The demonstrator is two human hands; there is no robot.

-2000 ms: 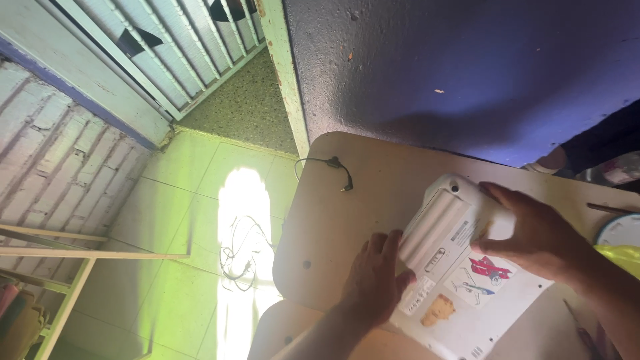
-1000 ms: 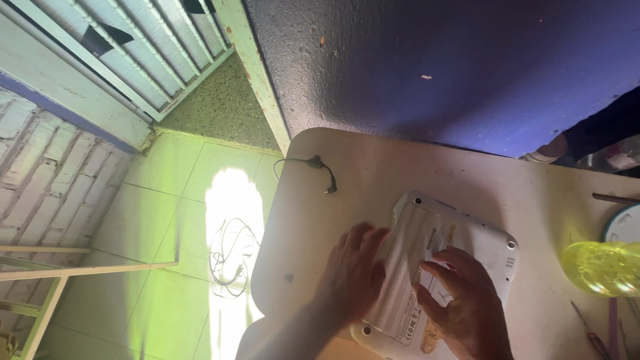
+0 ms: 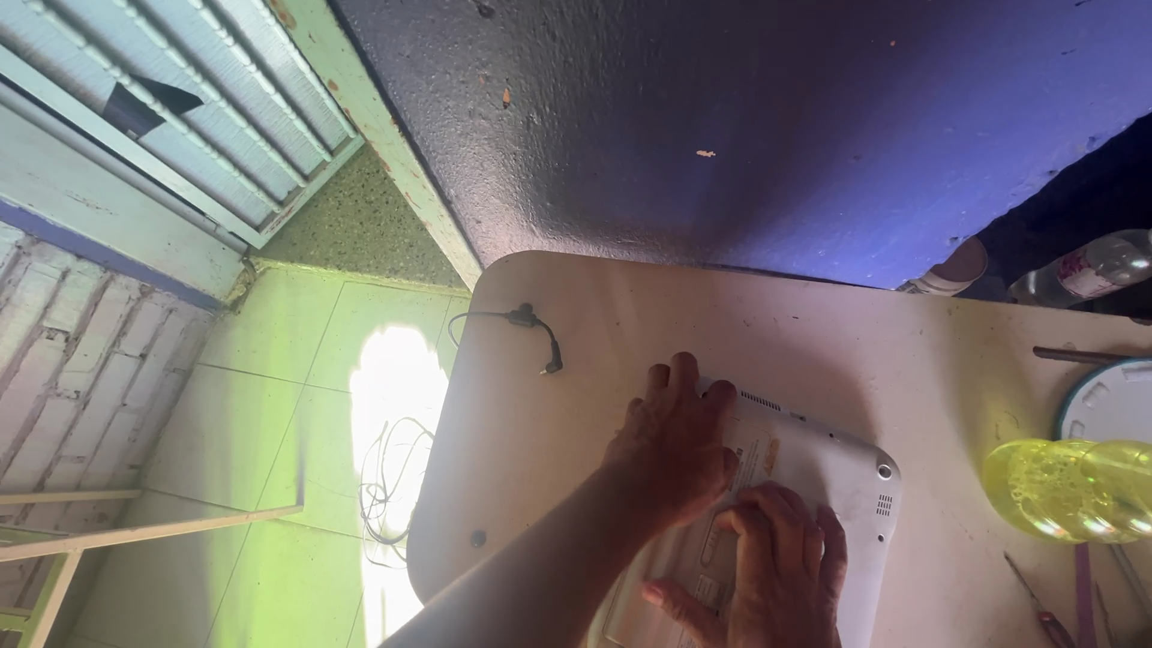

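A white laptop (image 3: 846, 486) lies underside up on the pale table (image 3: 630, 306), with round feet, vents and labels showing. My left hand (image 3: 675, 441) rests over its far left corner, fingers spread at the edge. Nearer to me, my right hand (image 3: 765, 567) touches the underside with bent fingers, its thumb reaching left across the panel. The two hands are close together and cover part of the base. A black cable with a barrel plug (image 3: 551, 355) lies on the table to the left of the laptop.
On the right are a yellow-green plastic bottle (image 3: 1062, 490), a round lid (image 3: 1111, 405), a red-handled screwdriver (image 3: 1048, 621) and a dark flat strip (image 3: 1075, 355). A clear bottle (image 3: 1093, 270) stands beyond the table. The blue wall (image 3: 630, 135) borders its far edge; a cable (image 3: 382, 499) trails over the floor.
The laptop, tilted up in the hands two seconds ago, now lies flat on the table. My left hand has moved from its left side onto its far left corner.
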